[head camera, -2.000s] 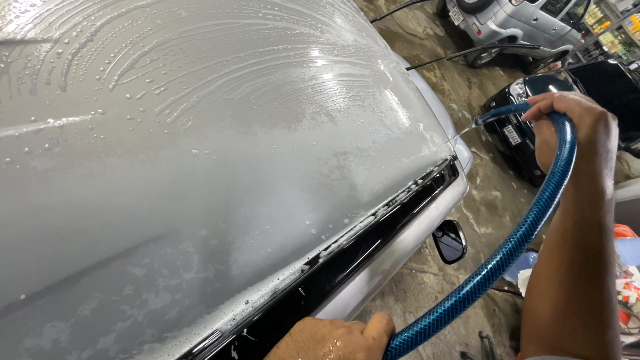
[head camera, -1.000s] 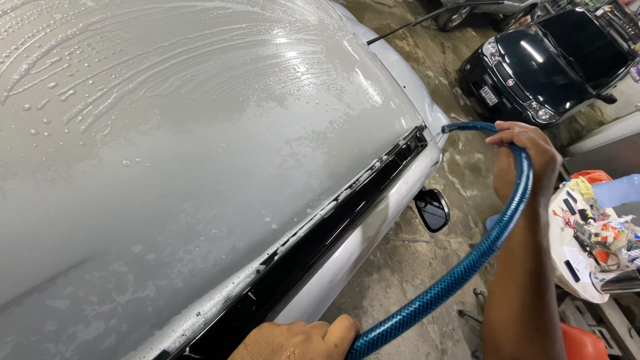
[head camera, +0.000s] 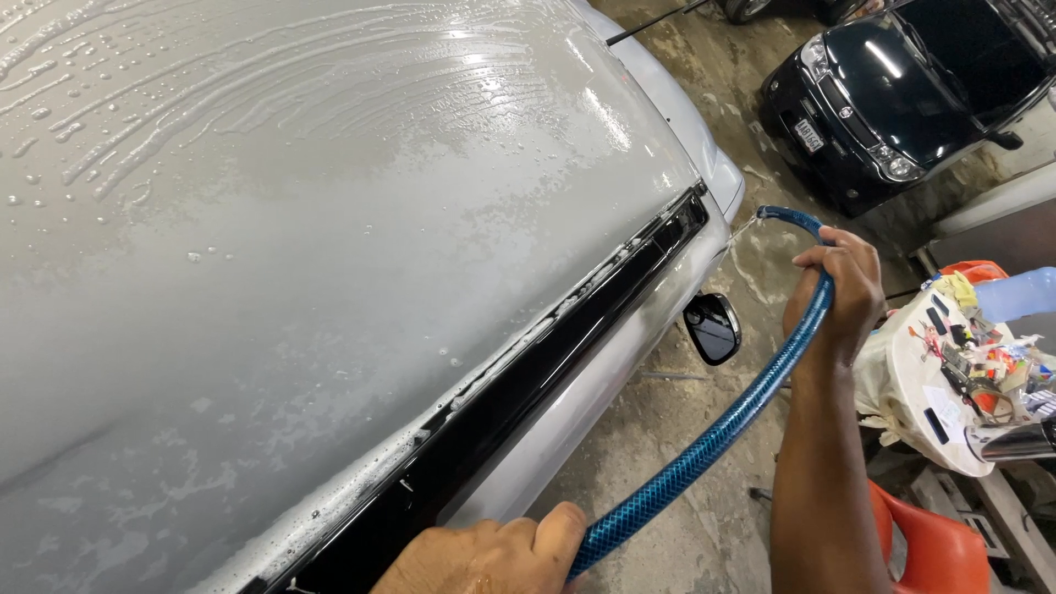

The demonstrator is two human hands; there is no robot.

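My right hand (head camera: pixel 841 285) grips a blue braided hose (head camera: pixel 726 417) a little below its bent outlet, and water runs from that end onto the front corner of the vehicle. At the bottom, my left hand (head camera: pixel 495 553) is closed around the same hose, beside the black side trim (head camera: pixel 528 396). The silver vehicle roof (head camera: pixel 313 272) is wet, with streaks and beads of water on its upper part. White suds lie along the roof's edge channel. The side mirror (head camera: pixel 713 328) juts out below the trim, left of my right forearm.
A dark car (head camera: pixel 899 99) stands at the upper right. A white table (head camera: pixel 916 421) at the right bears tools, bags and a blue bottle, with an orange plastic chair (head camera: pixel 936 536) below it. The concrete floor (head camera: pixel 660 462) is wet in places. A wiper-like black rod (head camera: pixel 652 23) crosses the top.
The view has shifted to the right, showing more of the table and chair. Both hands keep hold of the hose, and water still comes from its end near the roof's corner.
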